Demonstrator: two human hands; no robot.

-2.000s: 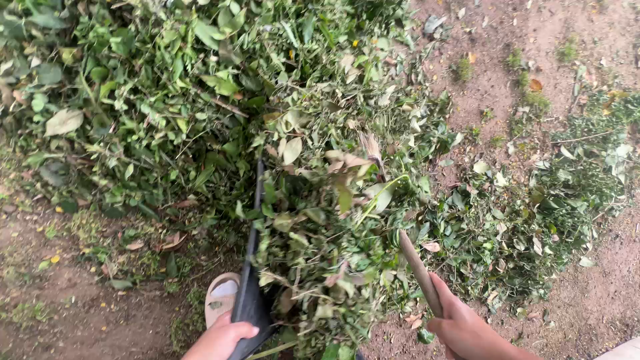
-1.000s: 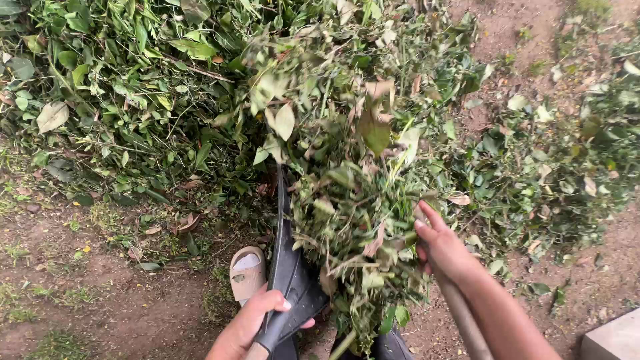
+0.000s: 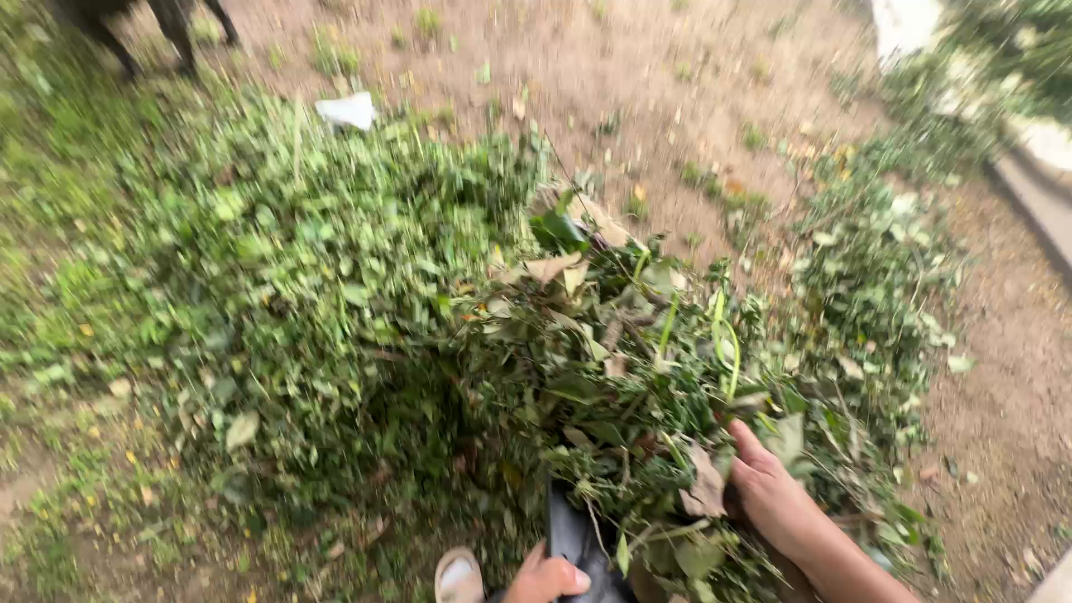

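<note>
At the bottom centre, my left hand (image 3: 548, 579) grips the edge of a black plastic scoop or dustpan (image 3: 578, 540), thumb on top. A heap of cut leaves and twigs (image 3: 620, 402) lies on it and hides most of its surface. My right hand (image 3: 770, 498) presses against the right side of that heap; its fingers are hidden by leaves, and whether it also grips a handle I cannot tell. A wide pile of green clippings (image 3: 318, 310) spreads over the ground to the left of the heap.
More clippings (image 3: 871, 310) form a strip at the right. A white scrap (image 3: 347, 110) lies at the far edge of the pile. The dark legs of an animal (image 3: 172, 33) stand at the top left. A concrete edge (image 3: 1034, 218) runs along the right. My sandalled foot (image 3: 459, 576) is below.
The view has tilted up to show more ground ahead. The black scoop with its heap of leaves has lifted nearer. Two seconds ago my right hand held a stick-like handle.
</note>
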